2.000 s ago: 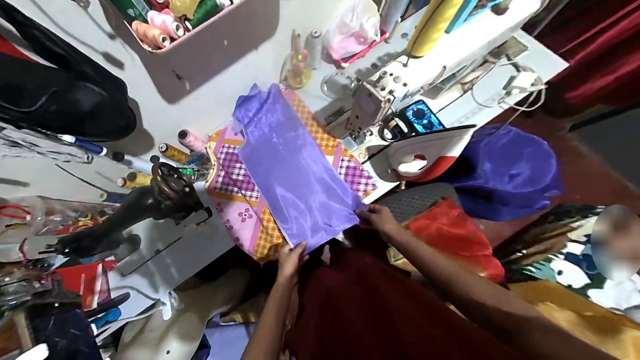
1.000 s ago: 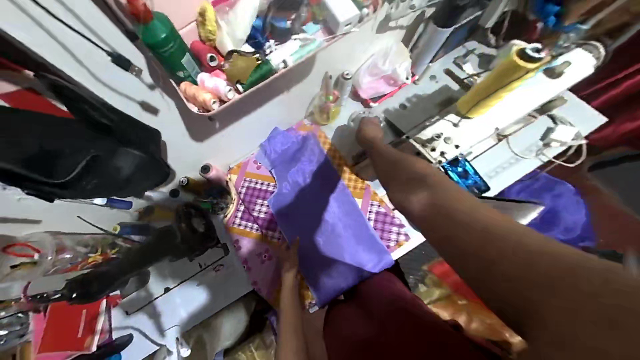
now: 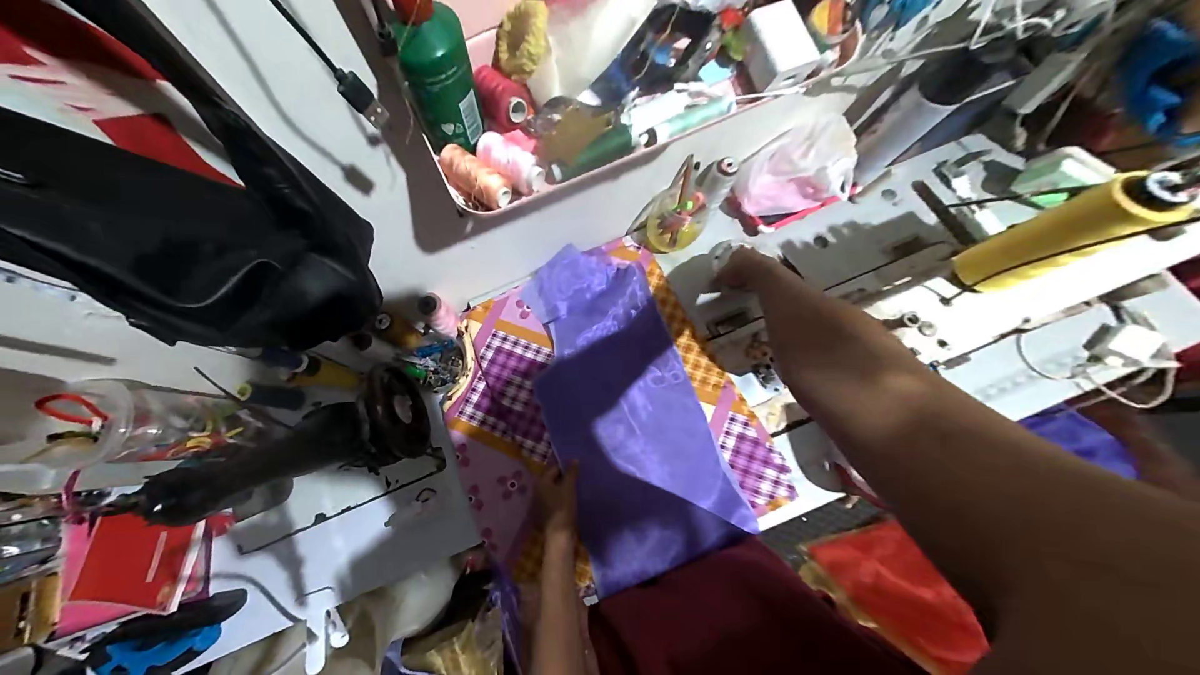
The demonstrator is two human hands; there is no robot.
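Note:
A piece of shiny purple fabric [image 3: 637, 412] lies over a patterned cloth [image 3: 506, 394] with checks and flowers. My left hand [image 3: 556, 497] rests at the purple fabric's left edge, touching it; whether the fingers grip it cannot be told. My right arm stretches across the right side, and my right hand [image 3: 745, 272] is at a small whitish object [image 3: 724, 253] on the sewing machine table, near a clear container of yellow contents [image 3: 675, 220]. The right fingers are partly hidden, so their hold is unclear.
A black sewing machine [image 3: 309, 450] stands on the left, a white one [image 3: 1059, 291] with a yellow thread cone [image 3: 1059, 234] on the right. A pink bin [image 3: 581, 183] of thread spools is above. A black bag [image 3: 187, 225] hangs at upper left; red fabric [image 3: 900, 591] lies lower right.
My right hand has left the purple fabric's lower right corner and reached up and away to the table's back. My left hand has moved from the lower edge to the left edge. The view has shifted.

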